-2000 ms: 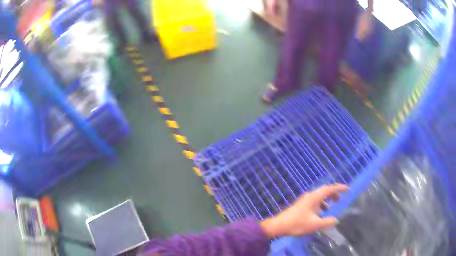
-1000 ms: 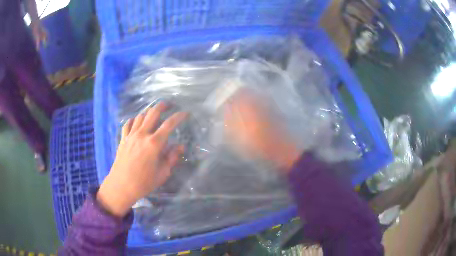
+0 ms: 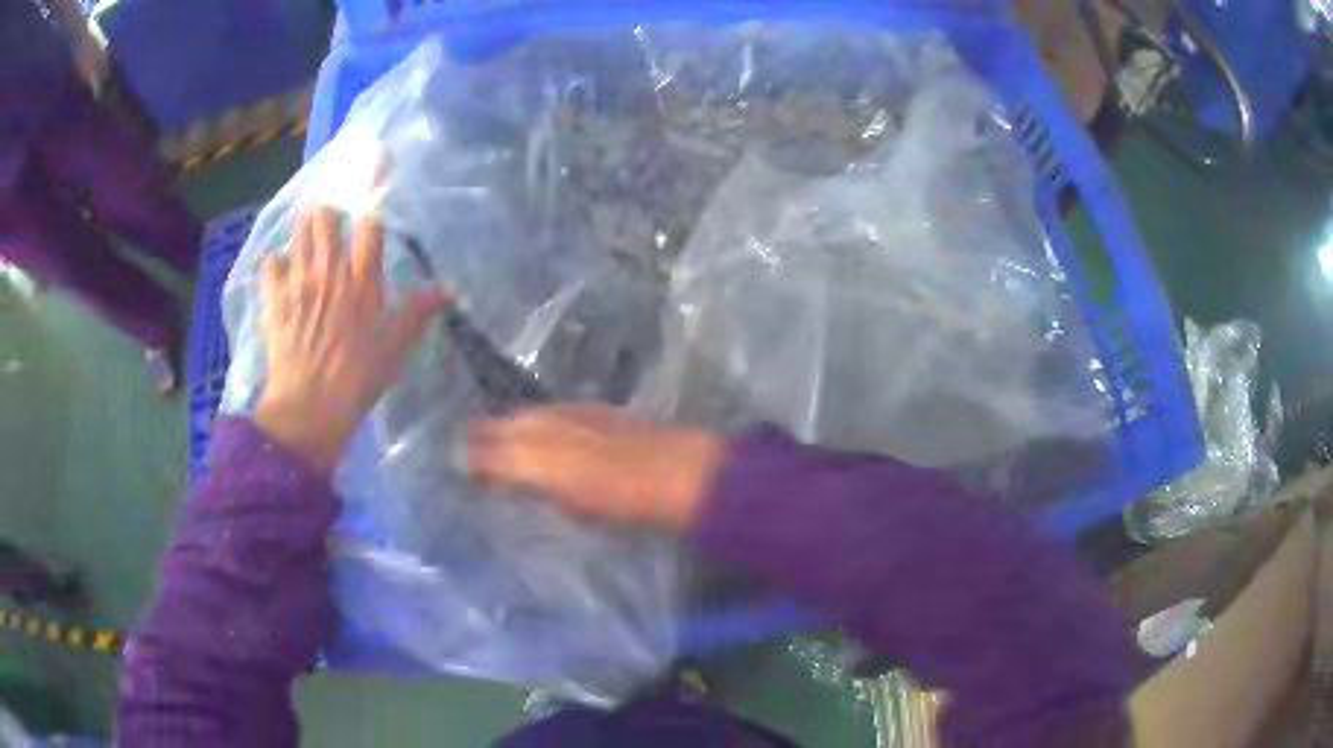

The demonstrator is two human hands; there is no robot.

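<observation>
A blue crate (image 3: 1118, 278) fills the middle of the view. A milky clear plastic bag (image 3: 877, 351) lines it and drapes over its left and near rims. A grey-brown mass of small parts (image 3: 599, 161) shows dimly through the film, with a dark strip between my hands. My left hand (image 3: 325, 325) lies on the film at the left rim, fingers spread. My right hand (image 3: 592, 460), slightly blurred, lies on the film near the middle front; its fingertips are hard to make out. I cannot tell whether it grips the film.
A blue pallet (image 3: 209, 344) shows at the left behind the crate. A person in purple trousers (image 3: 73, 219) stands at the upper left. Brown cardboard (image 3: 1235, 628) and loose plastic film (image 3: 1221, 424) lie at the right. Striped tape (image 3: 59, 631) marks the green floor.
The film now spreads out over the crate's left and near rims. My left hand has moved left and up to the rim. My right hand has moved left and nearer to me.
</observation>
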